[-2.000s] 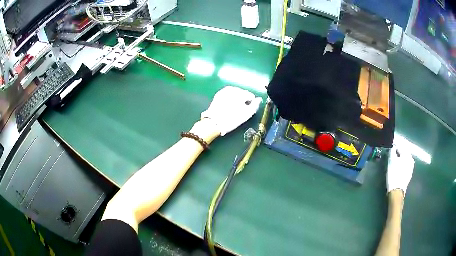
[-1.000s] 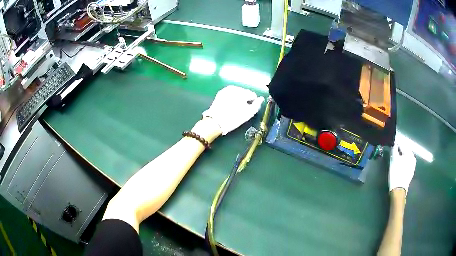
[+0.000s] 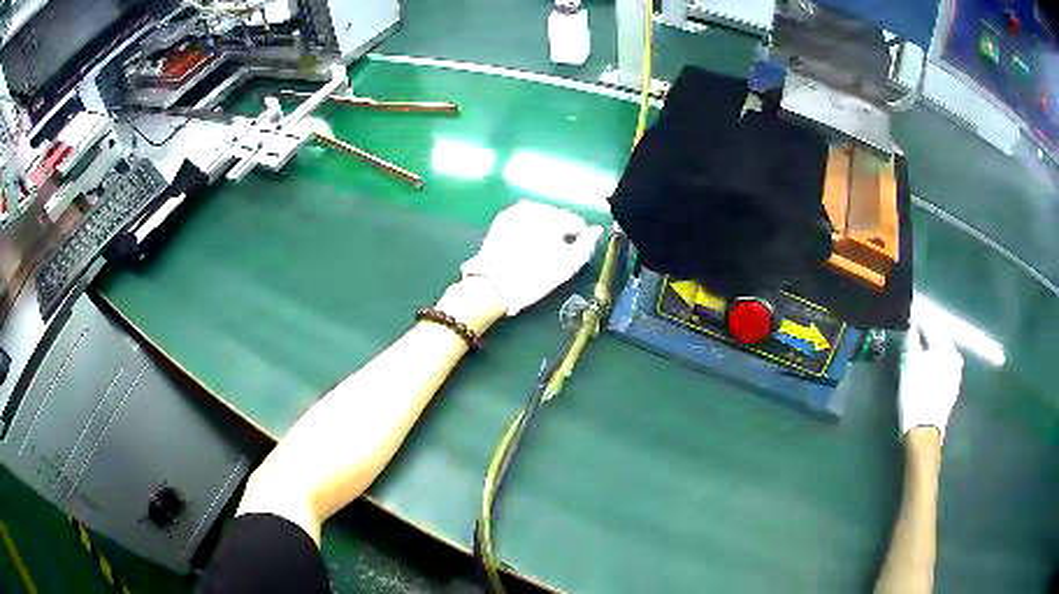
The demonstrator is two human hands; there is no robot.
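The press has a blue-grey base (image 3: pixel 720 369) with a round red knob (image 3: pixel 750 320) between yellow arrows. A black cloth (image 3: pixel 708 186) drapes over it. An orange-copper fixture (image 3: pixel 862 221) sits at its right, below the silver press head (image 3: pixel 830 87). My left hand (image 3: pixel 532 255), in a white glove, is curled at the left side of the base, its fingertips near the cloth's edge. My right hand (image 3: pixel 931 377), also gloved, is at the base's right side. The fingers of both are partly hidden, so I cannot tell if they hold or press anything.
A yellow-green hose (image 3: pixel 511 447) and black cable hang left of the base. A silver bracket (image 3: pixel 273 139) with two copper-brown rods, a keyboard (image 3: pixel 105 238) and a grey cabinet (image 3: pixel 116 429) are at left. A white bottle (image 3: pixel 569 35) stands behind. The surface (image 3: pixel 348 255) is glossy green.
The view has shifted slightly, so the press and bench appear a little further left. Both hands stay in about the same places beside the base.
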